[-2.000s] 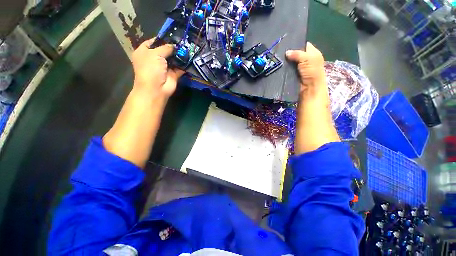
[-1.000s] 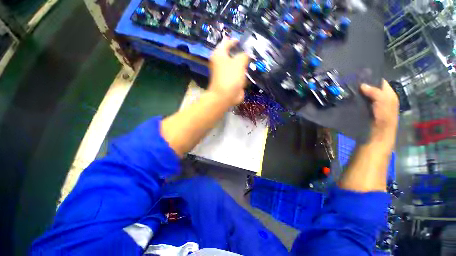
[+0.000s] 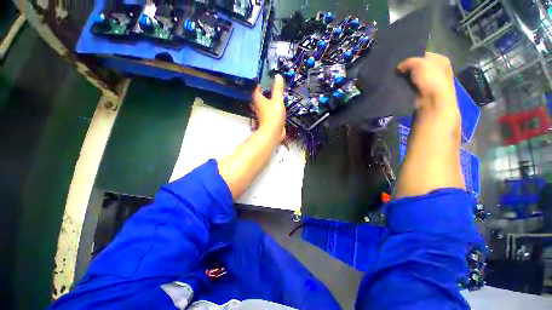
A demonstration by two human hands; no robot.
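A thin black sheet (image 3: 390,75) is tilted on the right side of a heap of small black modules (image 3: 321,66) with blue components and thin wires. My right hand (image 3: 430,79) grips the sheet's right edge, thumb on top. My left hand (image 3: 270,109) is at the heap's lower left edge, thumb up, against the modules; whether its fingers grip one is hidden. A white work board (image 3: 230,151) lies below my left hand. Brown and blue lead wires (image 3: 305,138) lie at its upper right corner, partly hidden by the modules.
A blue tray (image 3: 175,63) with rows of modules stands at the upper left. A chipped cream rail (image 3: 85,163) runs down the left. Blue bins (image 3: 469,115) are at the right, and a blue box (image 3: 345,241) is near my lap. An orange-tipped tool (image 3: 385,197) is right of the board.
The sheet with the modules has moved off the blue tray to its right and tilted. The modules now lie heaped at its left side. My left hand has let go of the sheet's left edge.
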